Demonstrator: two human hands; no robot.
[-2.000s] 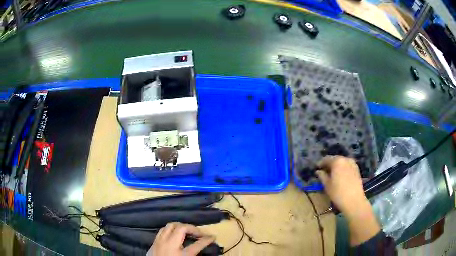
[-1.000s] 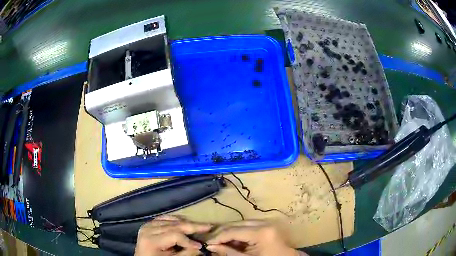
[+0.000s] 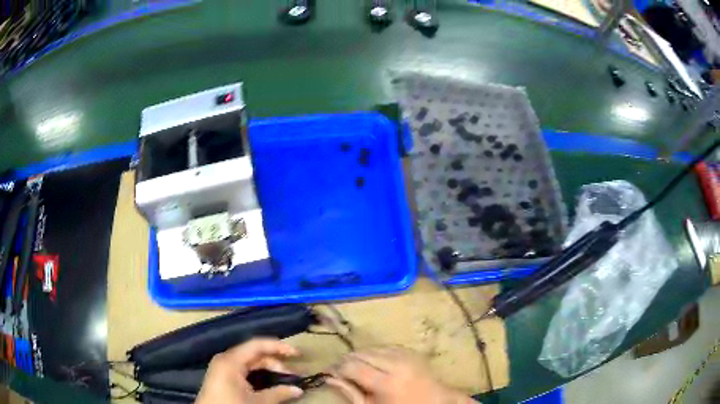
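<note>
My left hand holds the end of a black padded band at the bottom centre. My right hand is beside it, its fingertips pinching at the dark end piece or wires of that band; the exact part is too blurred to tell. Another padded headband lies just above my left hand on the cardboard sheet, with thin wires at its ends. The electric screwdriver lies to the right, its bit pointing left over the cardboard.
The screw feeder stands in the blue plastic tray. A grey parts tray holds scattered black parts. A clear plastic bag lies right, a black printed sheet left. Round black pieces sit on the green conveyor.
My right hand has moved from the grey parts tray to the band end beside my left hand. My left hand has lifted from lying on the bands to gripping one. The camera view has shifted.
</note>
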